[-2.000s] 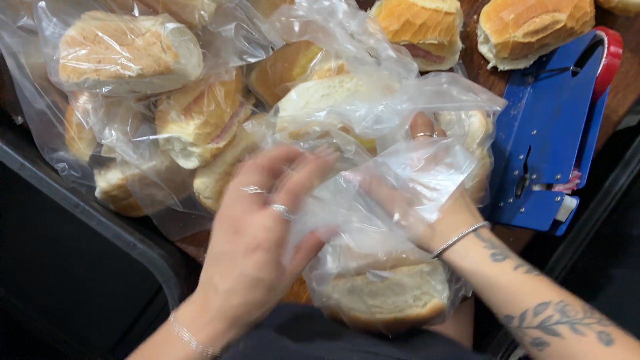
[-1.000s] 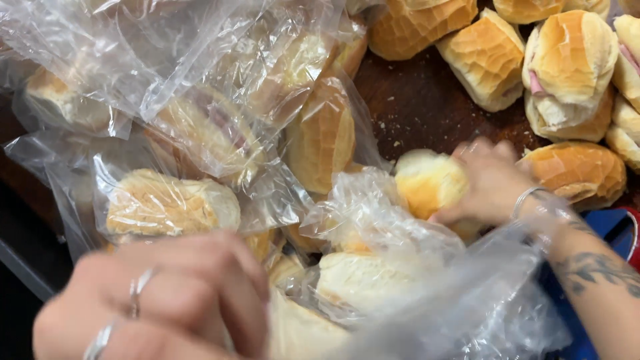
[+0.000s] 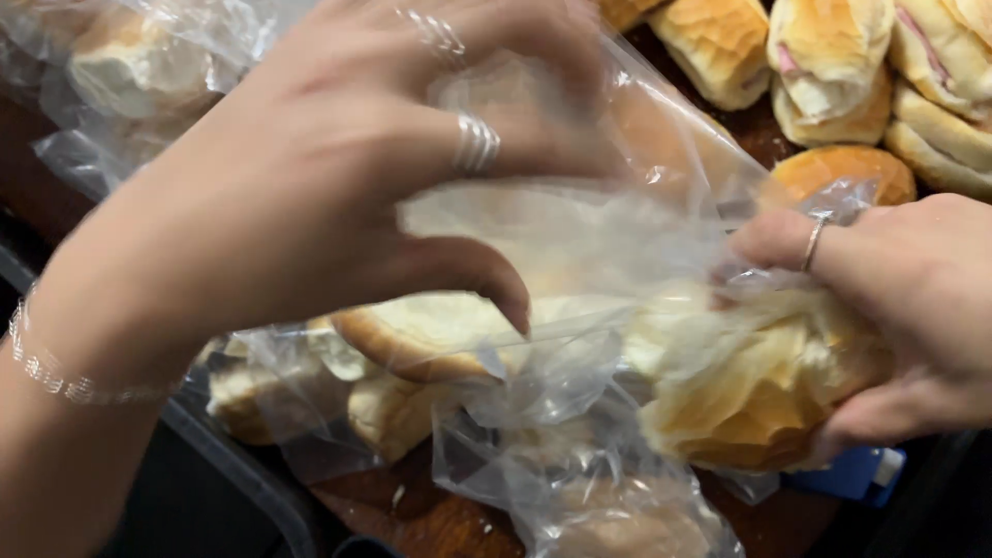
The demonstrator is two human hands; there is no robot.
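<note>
My left hand (image 3: 333, 163), blurred and wearing rings, arches over a clear plastic bag (image 3: 558, 232); its fingers are curved apart, and whether they touch the film cannot be told. At the right, my right hand (image 3: 891, 287) grips a bread roll (image 3: 744, 387) with a torn, pale top and golden crust, and pinches the edge of the plastic with thumb and finger. Another split roll (image 3: 434, 333) lies below my left fingers, partly under film. A bagged roll (image 3: 628, 511) is at the bottom, blurred by its wrapping.
Filled rolls (image 3: 833, 62), some with pink slices showing, are piled at the top right. More bagged rolls (image 3: 139, 70) lie at the upper left. A blue tape dispenser (image 3: 852, 473) shows partly under my right hand. A dark tray edge (image 3: 240, 473) runs along the lower left.
My right hand, at a roll near the pile a second ago, now holds a roll nearer the bag. My left hand has moved up and right over the plastic. The view has shifted.
</note>
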